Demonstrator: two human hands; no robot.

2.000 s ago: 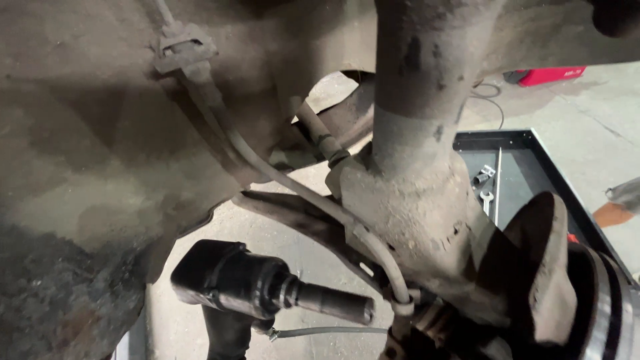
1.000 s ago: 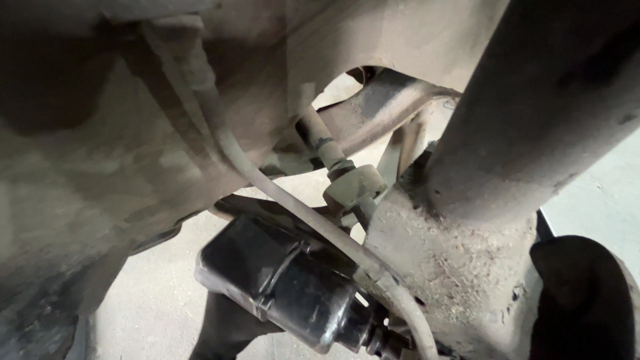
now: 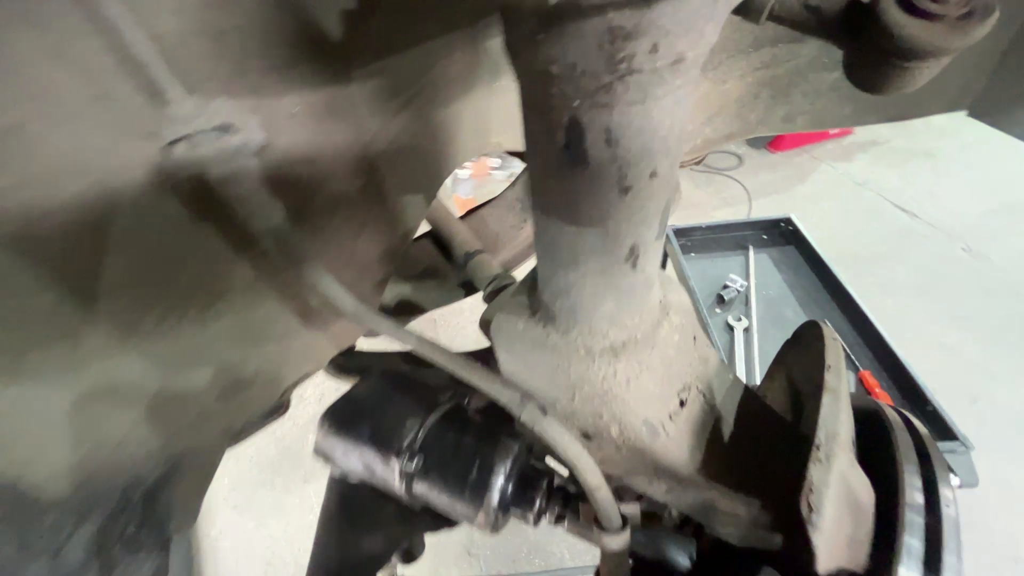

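Neither of my hands shows in the head view. A black impact wrench (image 3: 448,456) points right at the lower middle, its grip running down out of the frame; whatever holds it is hidden. Its front end meets the parts below the strut tube (image 3: 600,160), behind a rubber brake hose (image 3: 480,384). Whether its socket sits on a fastener cannot be told. The dusty knuckle (image 3: 608,376) is at the foot of the strut, with the brake disc (image 3: 920,496) and its dust shield (image 3: 832,448) to the right.
A dark tool tray (image 3: 856,320) stands beyond the disc, holding an open-end wrench (image 3: 739,344), a socket piece (image 3: 731,289), a long rod and a screwdriver with a red handle (image 3: 874,387). The wheel-well wall (image 3: 160,320) fills the left. A cable and a red object lie farther back.
The impact wrench, two seconds ago with its socket apart from the knuckle, has moved right so that its front is among the parts under the strut. The view has shifted.
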